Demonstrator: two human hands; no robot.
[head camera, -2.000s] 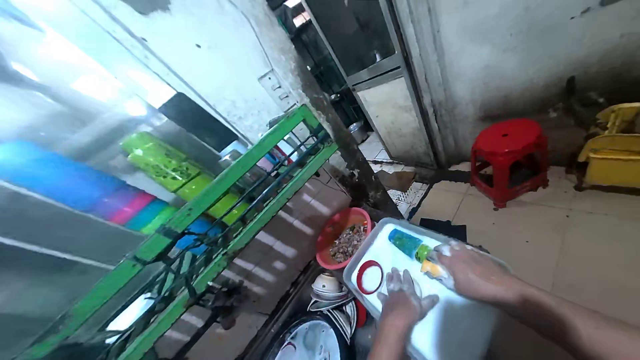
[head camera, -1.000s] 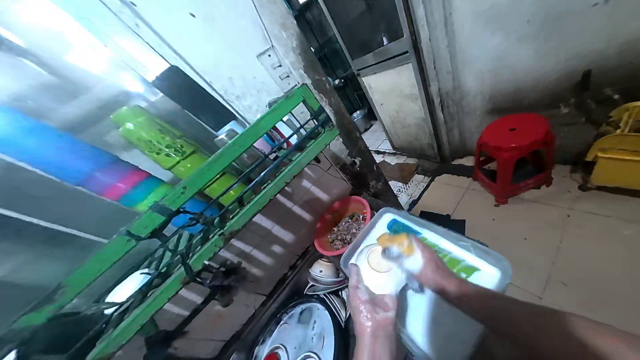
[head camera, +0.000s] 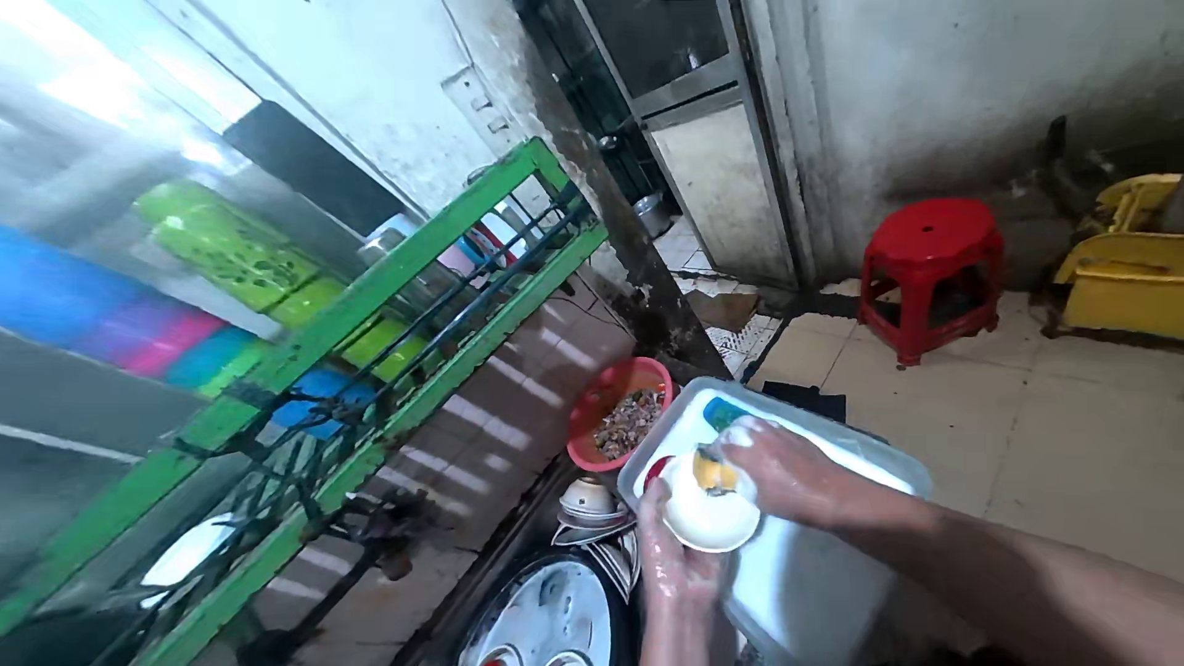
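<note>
A small white bowl (head camera: 710, 523) is gripped by my left hand (head camera: 680, 564) at its left rim, with its inside facing up toward the camera. My right hand (head camera: 786, 467), wet with suds, presses a yellow sponge (head camera: 714, 474) against the upper inside of the bowl. Both hands are over a translucent plastic tub (head camera: 897, 472) of whitish soapy liquid. A blue-green object (head camera: 721, 413) shows in the tub beyond my right hand, and part of a red item (head camera: 657, 470) shows beside the bowl.
Left of the tub are a pink basin (head camera: 585, 435) of scraps, stacked bowls and plates (head camera: 587, 504), and a dark round basin (head camera: 620, 638) of cloudy water with dishes. A green metal rack (head camera: 398, 277) stands left. A red plastic stool (head camera: 932, 268) and yellow container (head camera: 1124, 296) stand right.
Two seconds ago both hands were spread over the tub; a second ago my left hand was holding a white bowl. The bowl's inside now faces the camera more, with the sponge at its upper part.
</note>
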